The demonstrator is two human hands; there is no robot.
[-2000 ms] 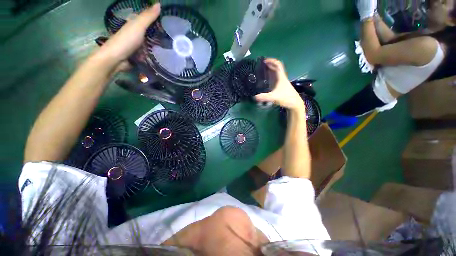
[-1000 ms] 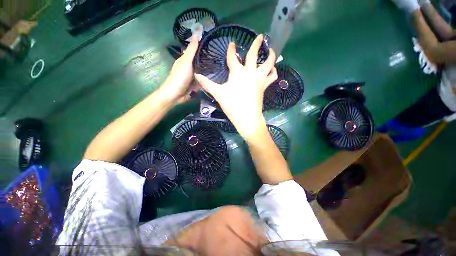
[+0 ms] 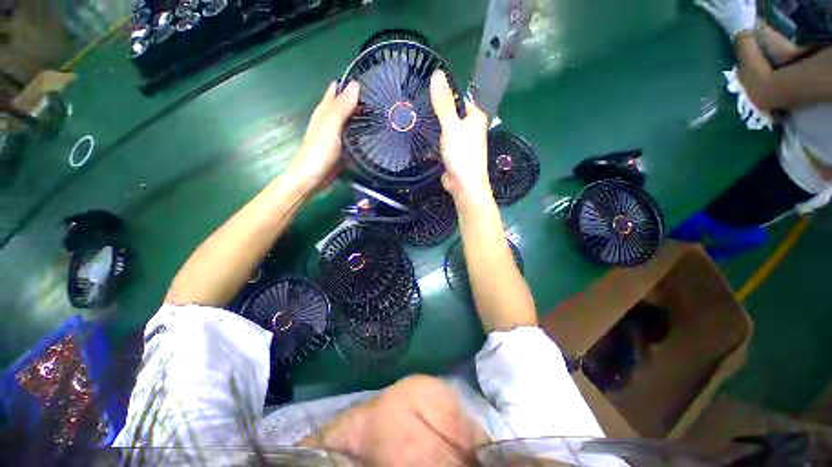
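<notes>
A fan unit [image 3: 394, 141] is held up over the bench by both my hands. Its front grille is on, with the round badge facing me and the pale blades showing through the spokes. My left hand [image 3: 327, 132] grips its left rim. My right hand [image 3: 459, 137] grips its right rim, thumb on the front. Loose front grilles [image 3: 358, 263] lie overlapped below it. Another grille [image 3: 511, 168] lies to the right of my right hand. My right forearm partly covers a single grille.
Closed fans stand at right [image 3: 616, 223] and lower left [image 3: 286, 319]. An open fan [image 3: 95, 274] is at far left above a blue parts bin [image 3: 89, 351]. A carton [image 3: 701, 365] is lower right. A metal post [image 3: 497, 59] rises behind. A co-worker [image 3: 775, 91] is at right.
My right hand took a grille from the bench and pressed it over the open fan. Now it has moved from the grille's face to the fan's right rim, and the fan faces me.
</notes>
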